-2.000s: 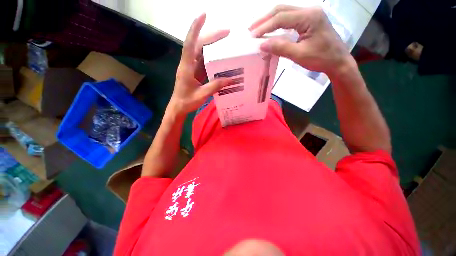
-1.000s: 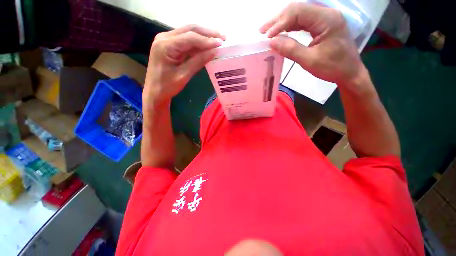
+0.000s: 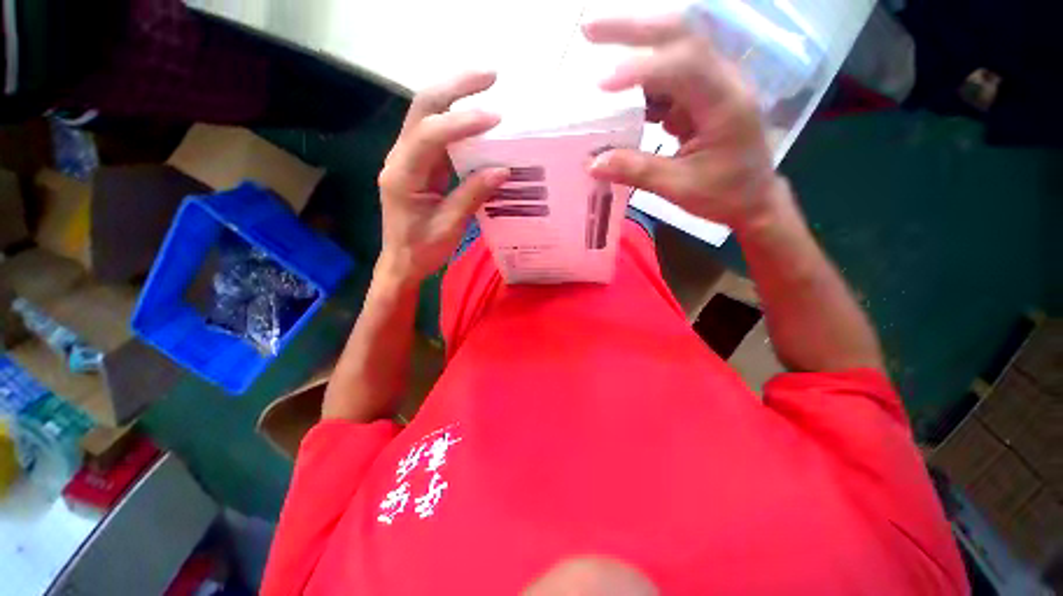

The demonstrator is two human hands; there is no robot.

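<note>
A white product box (image 3: 546,221), pinkish on its front, stands upright against my red shirt, its top at the table's near edge. Dark bars and a long dark product picture show on its face. My left hand (image 3: 437,175) is at its left side, thumb on the front face. My right hand (image 3: 688,128) is at its right side, thumb on the front near the product picture, fingers spread above the top; it is slightly blurred. The top end is overexposed, so its flaps cannot be told clearly.
The pale table (image 3: 350,35) lies ahead, with clear plastic bags (image 3: 769,52) at right. A blue crate (image 3: 175,291) with dark shiny pieces stands on the green floor at left. Brown cardboard boxes (image 3: 134,215) lie beside it. A person's dark clothing (image 3: 1002,58) shows at upper right.
Both hands have moved from the box's top edge down to its sides, thumbs now on the front face. The right hand's fingers have spread. The view has shifted slightly.
</note>
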